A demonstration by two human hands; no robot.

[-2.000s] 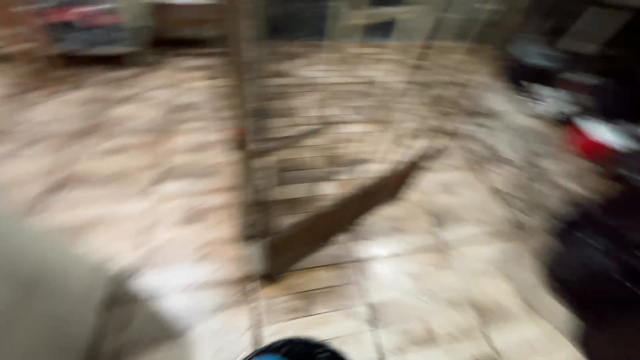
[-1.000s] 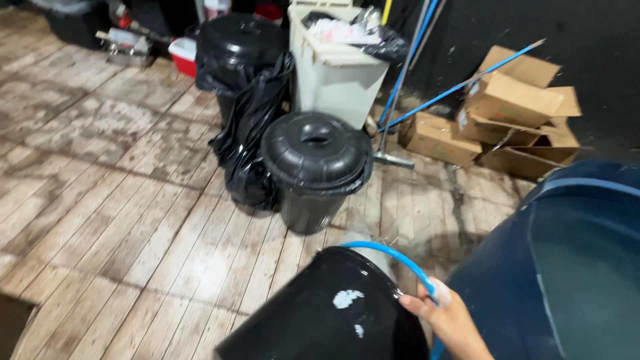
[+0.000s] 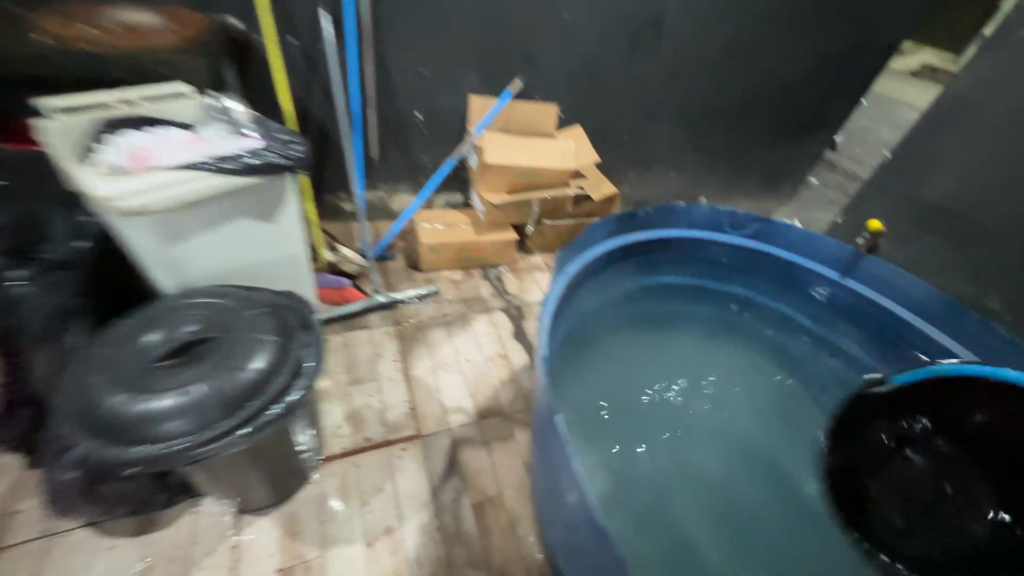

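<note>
A large blue plastic tub (image 3: 696, 236) holds cloudy water (image 3: 688, 416) and fills the lower right of the head view. At the right edge, a black bucket (image 3: 928, 472) with a blue rim or handle overlaps the tub's water area, its dark mouth facing me. Whether the bucket touches the water cannot be told. Neither of my hands is in view, so what holds the bucket is hidden. The picture is somewhat blurred.
Left of the tub stand a lidded black bin (image 3: 192, 376) and a pale bin (image 3: 216, 232) with rubbish in a black bag. A floor squeegee (image 3: 384, 300), blue and yellow poles, and opened cardboard boxes (image 3: 528, 168) are by the dark wall. A yellow-topped tap (image 3: 874, 228) is behind the tub.
The view has swung right toward the tub. The black bucket, held by a hand beside the tub one second ago, now appears over the tub area; that hand has left view.
</note>
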